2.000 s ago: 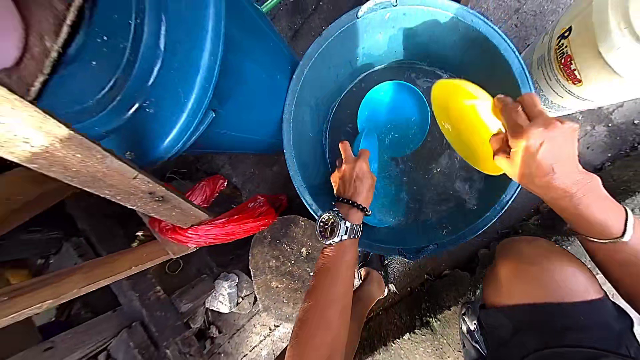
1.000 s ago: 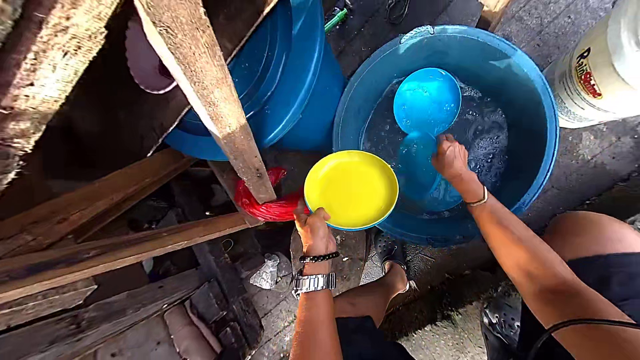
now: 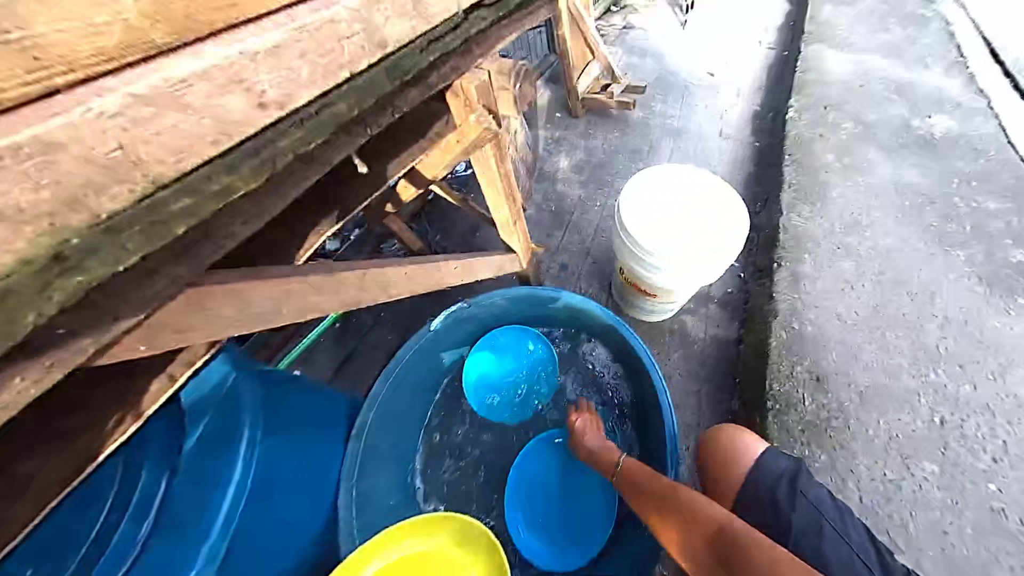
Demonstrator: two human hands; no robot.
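A large round blue plastic basin (image 3: 392, 416) holds some water. A light blue round dish (image 3: 510, 374) lies in it toward the far side, and a darker blue oval plate (image 3: 560, 500) is nearer to me. My right hand (image 3: 588, 432) is inside the basin at the upper right edge of the oval plate; whether its fingers grip the plate is unclear. A yellow plate (image 3: 432, 548) shows at the bottom edge of the view, over the basin's near left rim. My left hand is out of view.
A white plastic bucket (image 3: 680, 232) stands beyond the basin on the right. Wooden beams (image 3: 320, 300) slant across the left, above a blue plastic tub (image 3: 240, 472). A concrete ledge (image 3: 896, 320) runs along the right, and a wooden stand (image 3: 596, 64) is farther off.
The view has swung up and away. The left hand, seen a second ago holding the yellow plate left of the basin, is out of view. The right hand remains in the basin by the blue plate.
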